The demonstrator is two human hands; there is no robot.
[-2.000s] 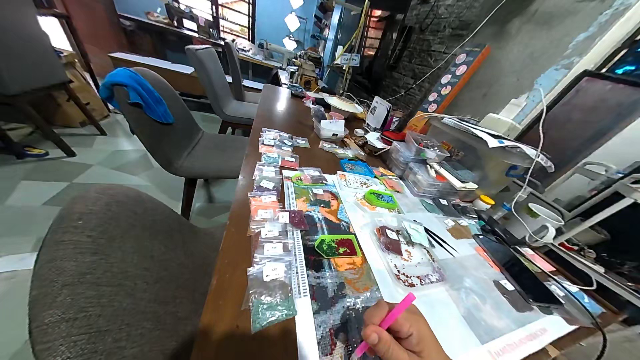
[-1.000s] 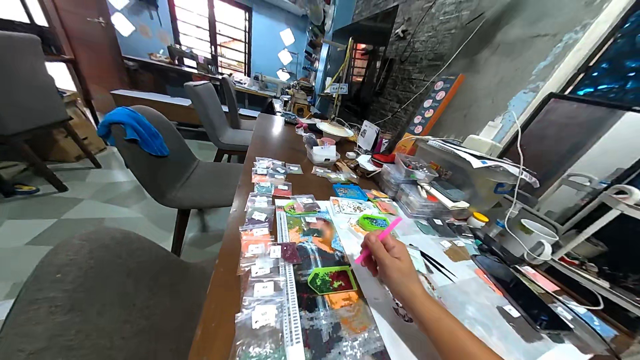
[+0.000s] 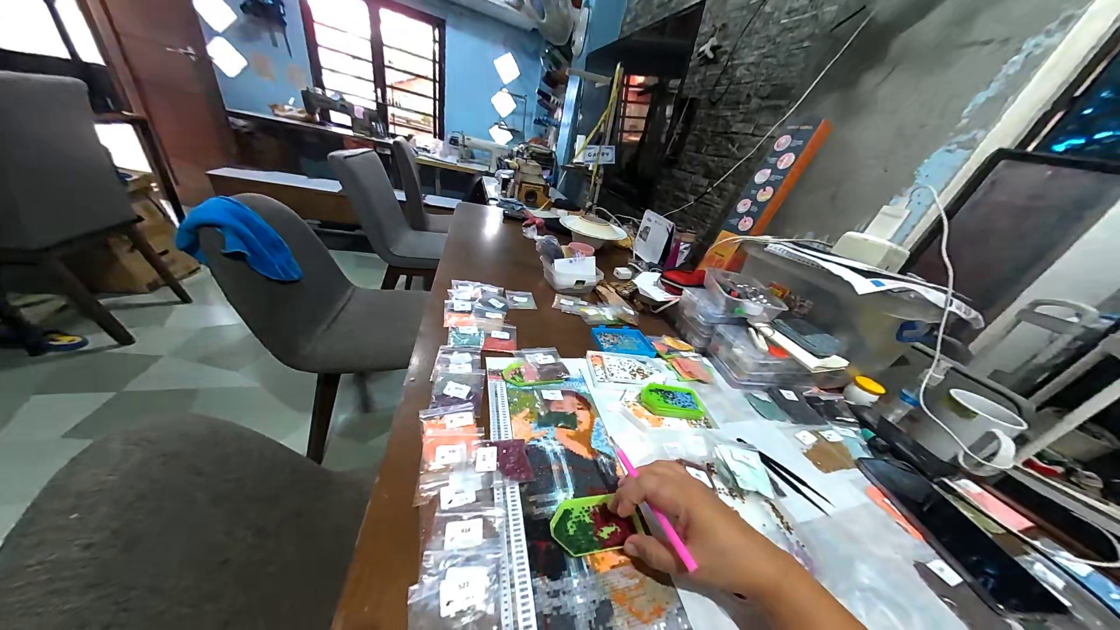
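Note:
My right hand (image 3: 691, 525) has a pink diamond-painting pen (image 3: 661, 516) in its grip, and its fingers are also at the right edge of a green tray (image 3: 582, 527) of green and dark red beads. That tray rests on a partly beaded diamond-painting canvas (image 3: 560, 472). A second green tray (image 3: 672, 401) with blue beads stands farther back, to the right of the canvas. Small labelled plastic bags of beads (image 3: 462, 534) line the canvas's left side. Black tweezers (image 3: 787, 477) lie to the right of my hand. My left hand is out of view.
A blue tray (image 3: 623, 341) lies beyond the canvas. Clear plastic boxes (image 3: 744, 354), a white mug (image 3: 976, 429) and a black phone-like device (image 3: 962, 534) are on the right. Grey chairs (image 3: 306, 306) stand left of the brown table (image 3: 381, 542). A white cable hangs at the right.
My right hand, still with the pink pen, has moved from above the area near the second green tray down to the tray of green and dark red beads.

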